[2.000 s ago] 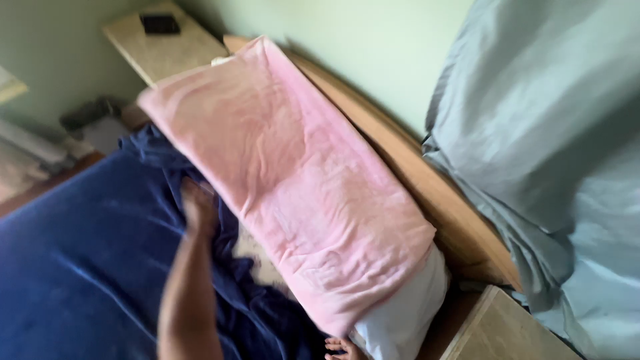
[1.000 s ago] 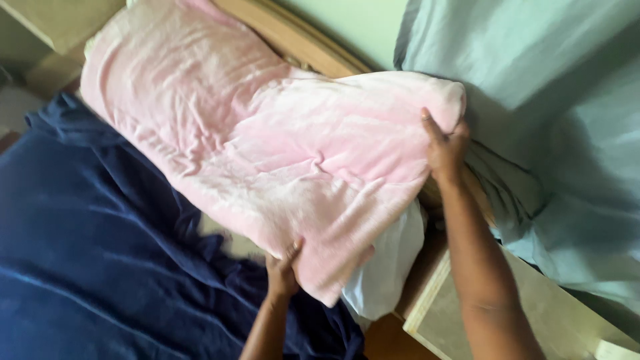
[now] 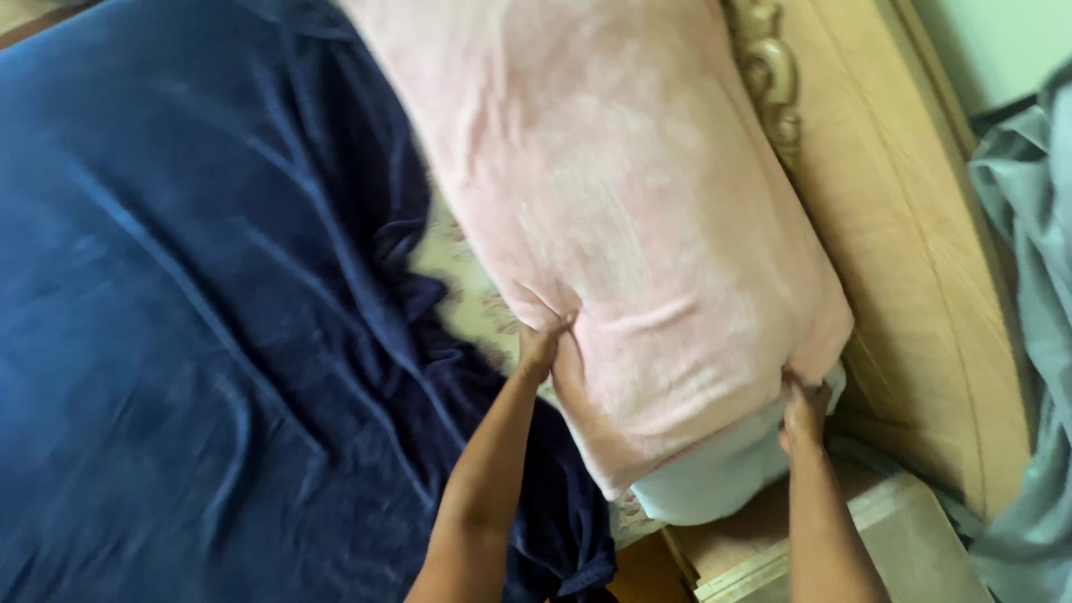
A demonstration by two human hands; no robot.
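Note:
A pink plush cover (image 3: 636, 234), wrinkled and plump like a covered pillow, lies along the head of the bed. My left hand (image 3: 543, 342) pinches its edge on the side toward the blue blanket. With its fingers at the lower right corner, my right hand (image 3: 802, 412) grips the pink cloth. A pale pillow (image 3: 720, 486) sticks out from under the pink cover, between and below my hands. The tips of my right fingers are partly hidden by cloth.
A dark blue blanket (image 3: 184, 301) covers the bed at left, beside a strip of floral sheet (image 3: 473, 293). The carved wooden headboard (image 3: 904, 251) runs along the right. A nightstand (image 3: 904, 544) stands at the lower right, near a grey-green curtain (image 3: 1038, 335).
My right hand has come down from the raised corner of the pink cover, which now lies lower over the pale pillow. The view has turned and moved closer.

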